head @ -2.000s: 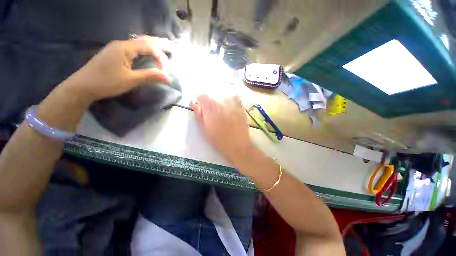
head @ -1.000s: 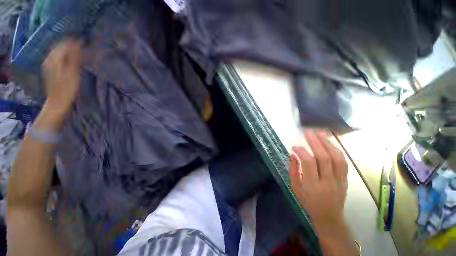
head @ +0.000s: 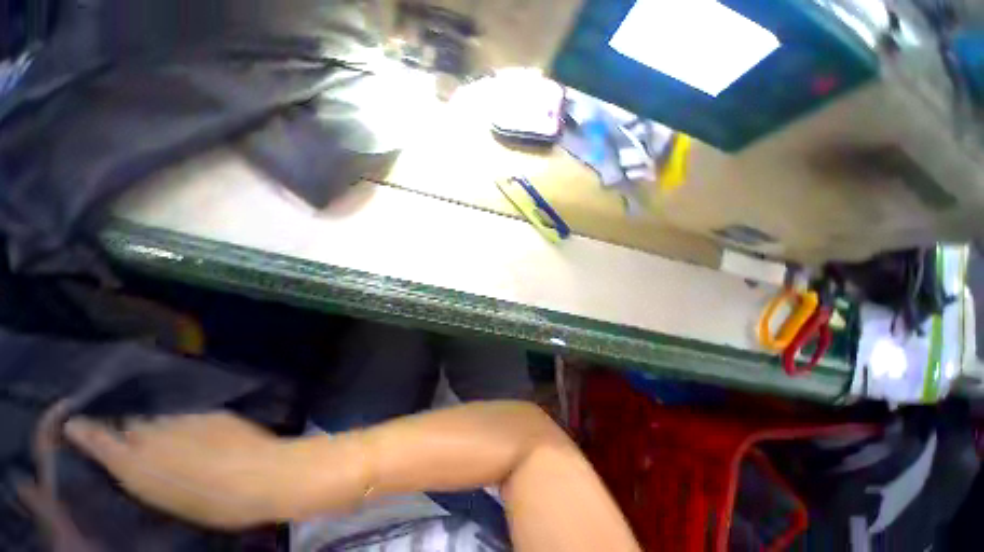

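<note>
Dark grey cloth (head: 194, 76) lies in folds over the left of the table, and its flat dark end (head: 308, 156) rests by the bright lamp spot. More dark cloth (head: 97, 377) hangs at the lower left beside the lap. My right hand (head: 173, 464) reaches across the lap onto this lower cloth; its fingers are blurred, so its hold is unclear. A blurred, skin-coloured shape at the lower left edge looks like part of my left hand (head: 49, 458), mostly hidden by cloth.
Blue and lime snips (head: 540, 210), a phone (head: 529, 113), pale scraps (head: 615, 146) and a yellow item (head: 675, 162) lie on the machine bed. Orange and red scissor handles (head: 793, 329) are at the right. The green control panel (head: 745, 102) overhangs; a red stool (head: 658, 453) stands below.
The view has swung back right. My right hand has left the cloth end on the table and crossed to the lower left. My left hand, earlier raised over the left-hand cloth, is now mostly hidden.
</note>
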